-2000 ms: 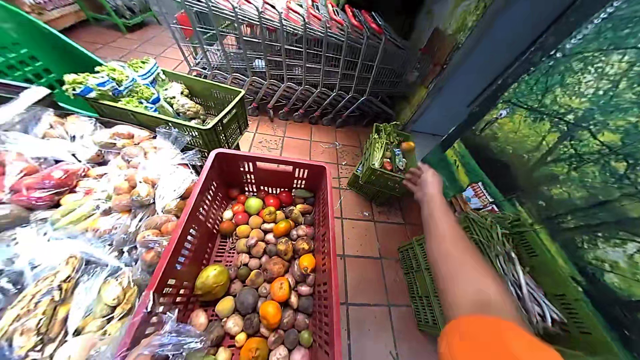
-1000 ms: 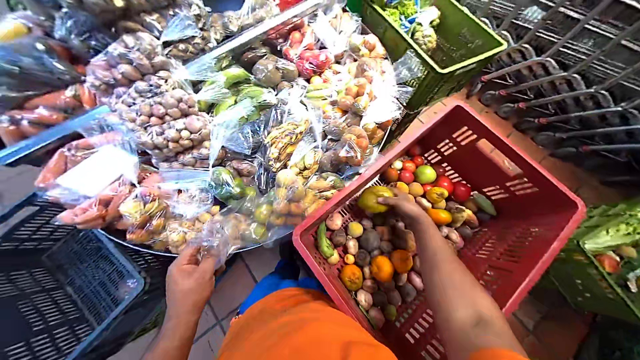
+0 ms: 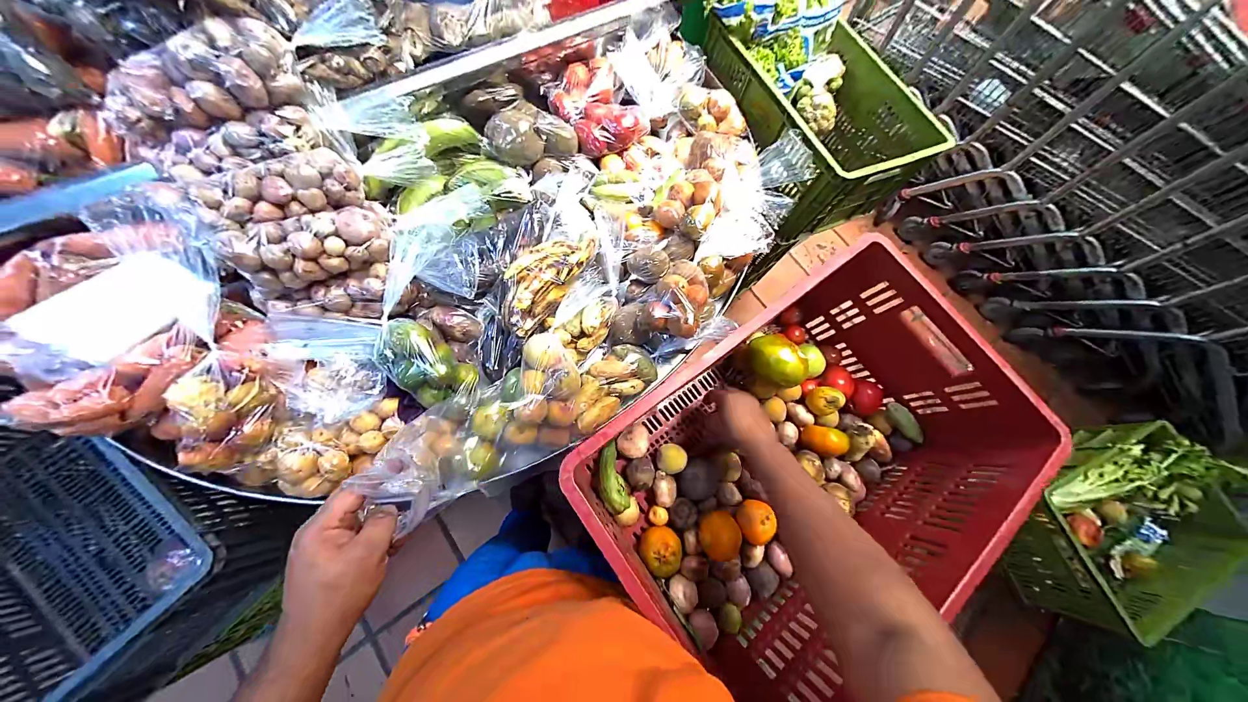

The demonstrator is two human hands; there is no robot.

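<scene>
My left hand (image 3: 341, 546) grips the gathered end of a clear plastic bag (image 3: 419, 468) at the edge of the produce display. Down inside the red plastic crate (image 3: 1014, 419) is my right hand (image 3: 736, 414), above the mixed fruit and potatoes; its fingers are blurred and partly hidden, so a hold cannot be made out. Just beyond it a large yellow-green fruit (image 3: 777, 360) lies near red tomatoes (image 3: 866, 397). Orange fruits (image 3: 720, 535) and small potatoes lie on the near side of my right forearm, with a green pepper-like vegetable (image 3: 613, 480) by the crate wall.
Bagged potatoes (image 3: 292, 210), bananas (image 3: 546, 283) and other produce cover the display at left. A green crate (image 3: 877, 146) stands behind, another (image 3: 1121, 585) at right with leafy vegetables. Nested shopping carts (image 3: 1102, 195) line the upper right. A blue-grey crate (image 3: 97, 546) stands lower left.
My right hand was on the large yellow-green fruit near the crate's left side; that fruit now lies farther back, and the hand is off it. My left hand keeps its hold on the bag.
</scene>
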